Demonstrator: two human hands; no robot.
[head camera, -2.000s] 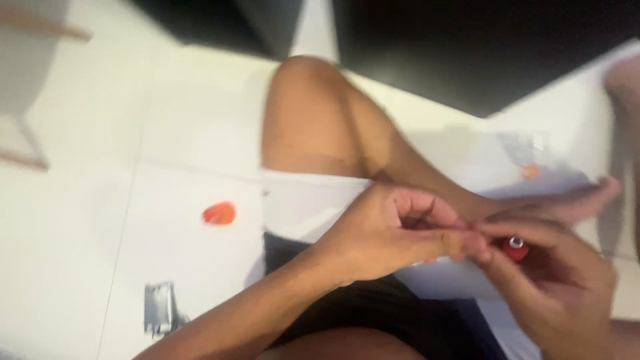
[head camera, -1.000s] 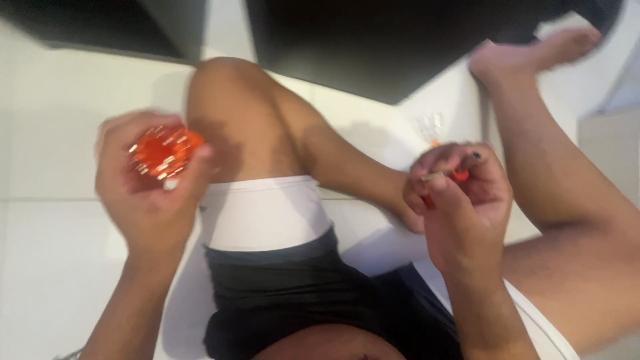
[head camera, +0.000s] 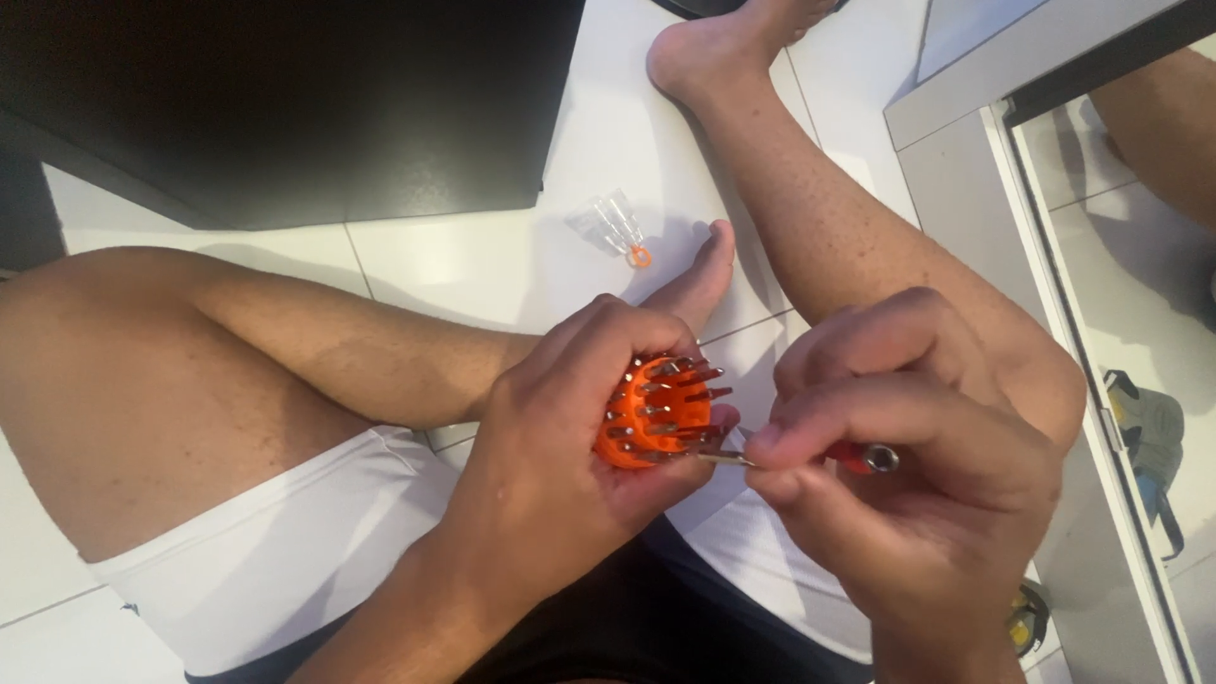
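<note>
My left hand (head camera: 560, 427) is wrapped around an orange plastic bit holder (head camera: 655, 410), with several metal screwdriver bits standing out of its slots. Between the thumb and forefinger of my right hand (head camera: 902, 446) is a slim metal screwdriver bit (head camera: 724, 458), its far end at the holder's lower edge. Whether that end sits in a slot I cannot tell. The same right hand also keeps a red screwdriver (head camera: 863, 458) in its curled fingers, the hollow metal socket end facing up; most of its handle is hidden by the fingers.
On the white tiled floor beyond my hands lies a clear plastic piece (head camera: 613, 223) with an orange ring (head camera: 639, 256). A dark cabinet (head camera: 380, 114) stands at the upper left. A mirror-like panel with a pale frame (head camera: 1092, 380) runs along the right. A yellow and black object (head camera: 1028, 617) lies at its foot.
My left hand, with the orange bit holder, and my right hand were apart one second ago and are now together. Two seconds ago an orange item lay on the floor at left. The view has shifted.
</note>
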